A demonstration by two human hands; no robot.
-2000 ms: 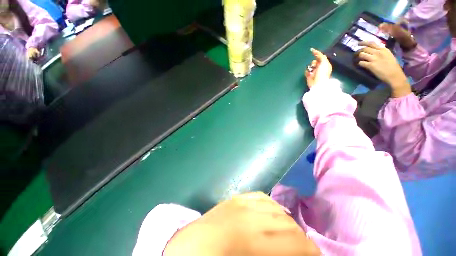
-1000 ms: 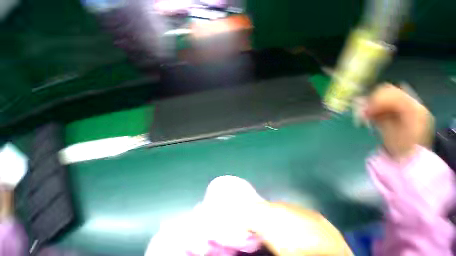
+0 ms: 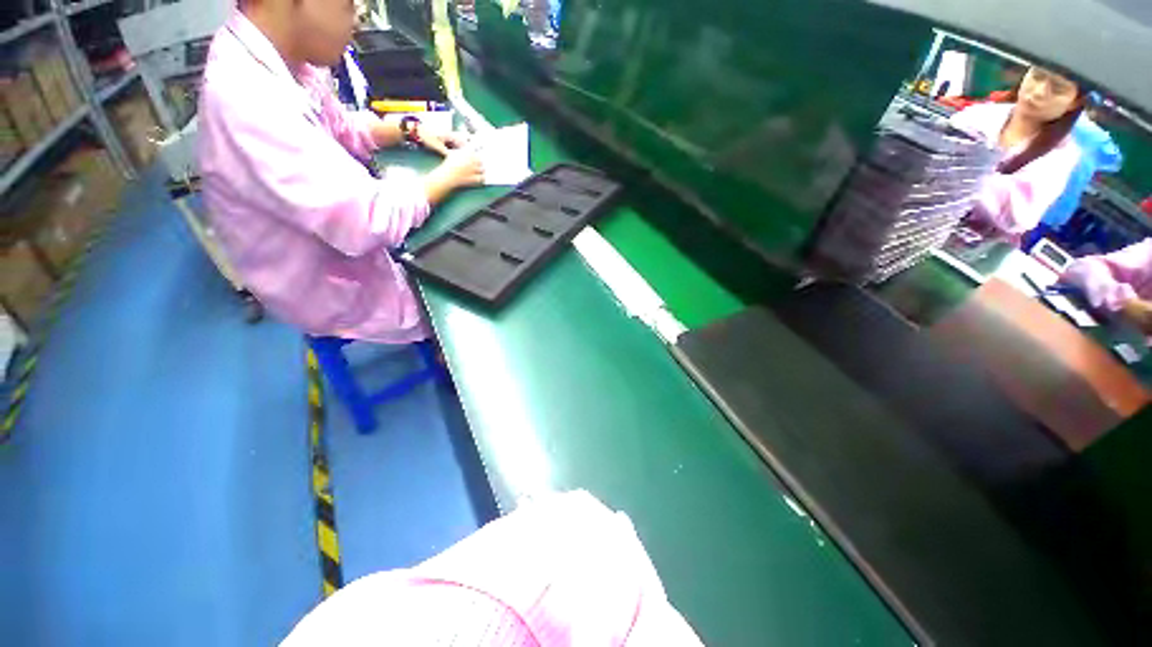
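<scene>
Neither of my hands shows. A pink-white, overexposed sleeve (image 3: 505, 581) is at the bottom edge, very close to the lens, with its hand hidden or cut off. A black phone tray (image 3: 518, 240) with several recessed pockets lies on the green bench (image 3: 632, 468); no phone shows in it. A long flat black mat (image 3: 859, 468) lies along the right side of the bench.
A person in a pink smock (image 3: 303, 202) sits on a blue stool (image 3: 366, 379) at the left, hands at a white paper sheet (image 3: 505, 154). Stacked trays (image 3: 903, 196) stand behind the green partition (image 3: 720, 126), beside another person (image 3: 1023, 164).
The view has swung left along the bench, bringing the neighbour and the black tray into fuller view. Both my hands have left the picture, as has the yellow-taped post near them.
</scene>
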